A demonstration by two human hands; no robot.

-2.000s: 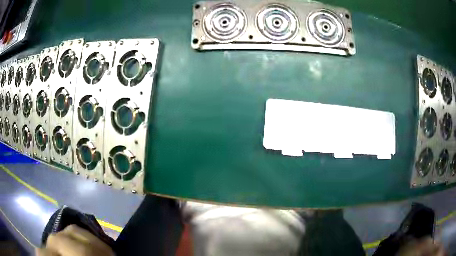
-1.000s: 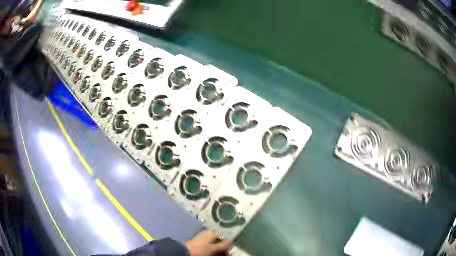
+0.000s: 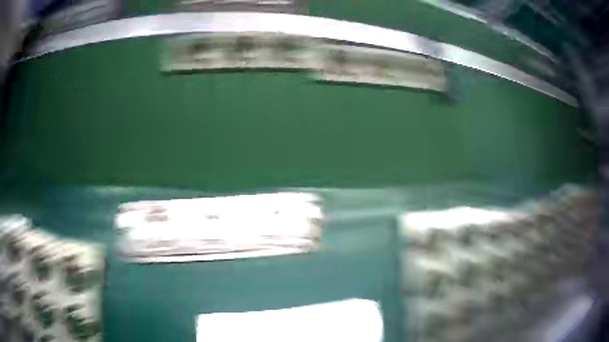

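Note:
The frame is blurred by head motion. A thick silver plate (image 3: 220,227) lies singly on the green bench, left of centre; its disc features are smeared. A plain white sheet (image 3: 294,325) lies nearer to me, cut off by the bottom edge. Rows of three-hole plates lie at the lower left (image 3: 83,284) and, strongly blurred, at the lower right (image 3: 494,274). My left hand and my right hand are not in view.
Beyond the bench runs a green belt (image 3: 267,133) with a curved-looking metal rail (image 3: 280,25). Two blurred plates (image 3: 240,53) (image 3: 380,69) lie end to end on the near side of the rail. Another pale piece shows beyond it at the top edge.
My view has swung right and up from the left plate row. The hand at that row's near end has left the picture. The belt, rail and right plate row now show.

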